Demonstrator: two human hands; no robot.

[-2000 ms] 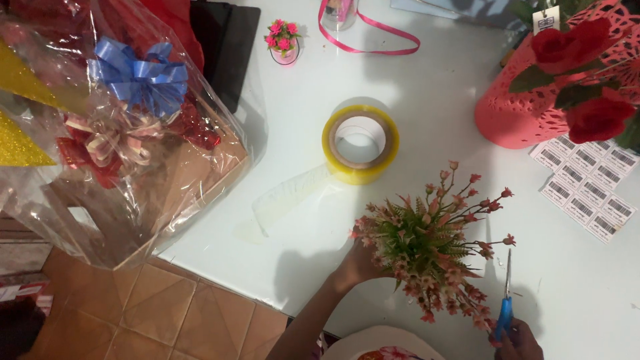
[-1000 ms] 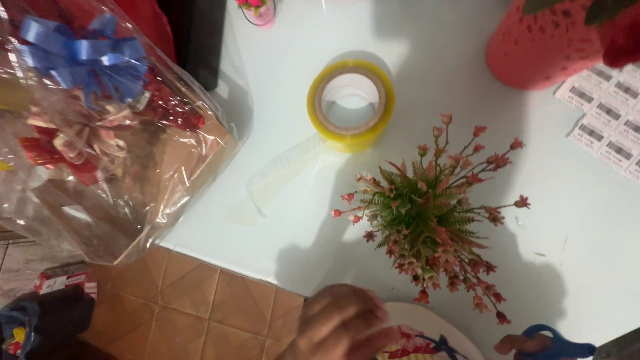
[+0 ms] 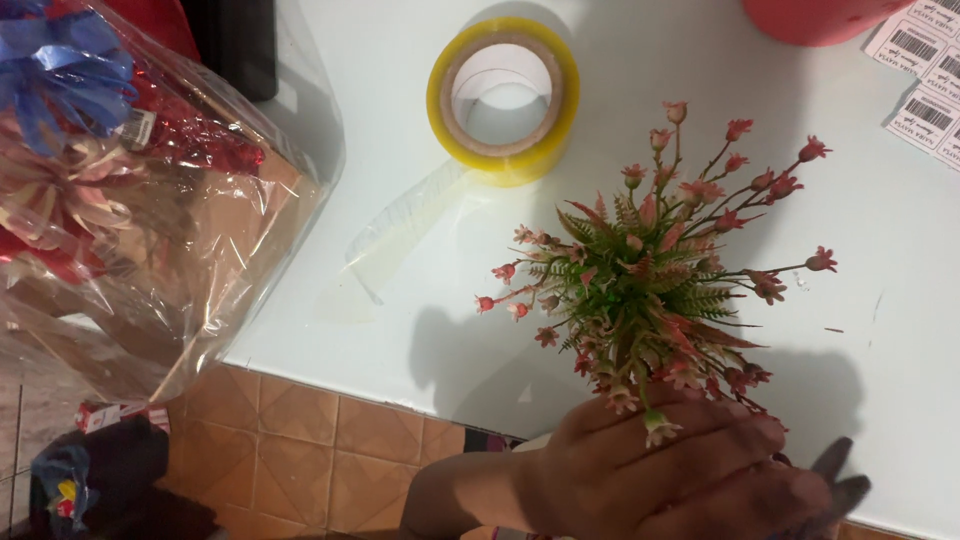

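Artificial flowers with small pink blooms and green fern leaves [image 3: 637, 285] stand upright on the white table, seen from above. My left hand [image 3: 675, 480] is at their near side, fingers bent toward the right, some blooms overlapping its back; whether it grips anything is hidden. Dark, blurred fingers that appear to be my right hand [image 3: 836, 480] show just beyond it at the lower right, mostly covered; what they hold cannot be seen. A yellow-edged roll of clear tape [image 3: 502, 161] lies behind and left of the flowers, its loose strip [image 3: 405, 232] on the table.
A clear-wrapped package [image 3: 247, 247] with a blue ribbon bow [image 3: 67, 75] fills the left. A red container [image 3: 817, 19] and printed label sheets [image 3: 919, 112] are at the upper right. The table's near edge [image 3: 382, 401] borders a tiled floor [image 3: 292, 450].
My left hand has moved right to the flowers' near side. The blue-handled scissors, seen earlier by my right hand, no longer show. The view has moved closer.
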